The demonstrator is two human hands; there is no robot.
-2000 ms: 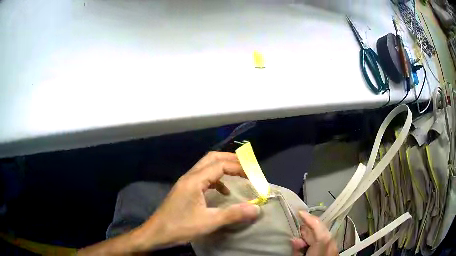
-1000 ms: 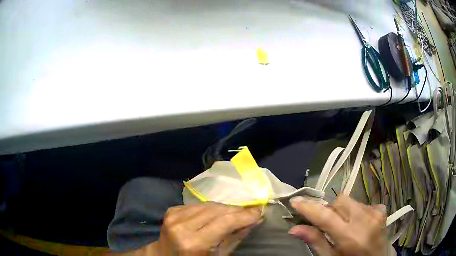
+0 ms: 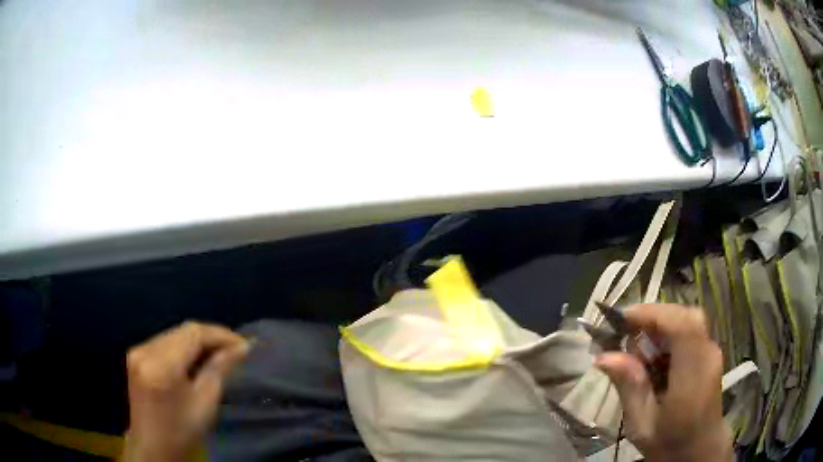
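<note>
The beige bag body [image 3: 451,411] lies on the lap with yellow binding tape [image 3: 415,364] along its edge. A wide yellow tape tail [image 3: 460,298] stands up from its corner. My right hand [image 3: 672,379] holds small dark snips [image 3: 614,318] at the bag's right side, with the blades pointing up left. My left hand [image 3: 185,388] is off the bag to the left, blurred, with thumb and finger pinched. A tiny speck shows at its fingertips, too small to name.
Scissors with teal handles [image 3: 683,122], a round dark block [image 3: 713,104] and a brown pen-like tool [image 3: 740,108] lie at the white table's [image 3: 271,135] right end. A yellow scrap [image 3: 483,102] lies mid-table. Beige straps [image 3: 659,253] and stacked bags [image 3: 758,307] are at right.
My left hand has left the bag and moved left. My right hand has let go of the bag's corner and now holds the snips. The bag's yellow edge is more exposed.
</note>
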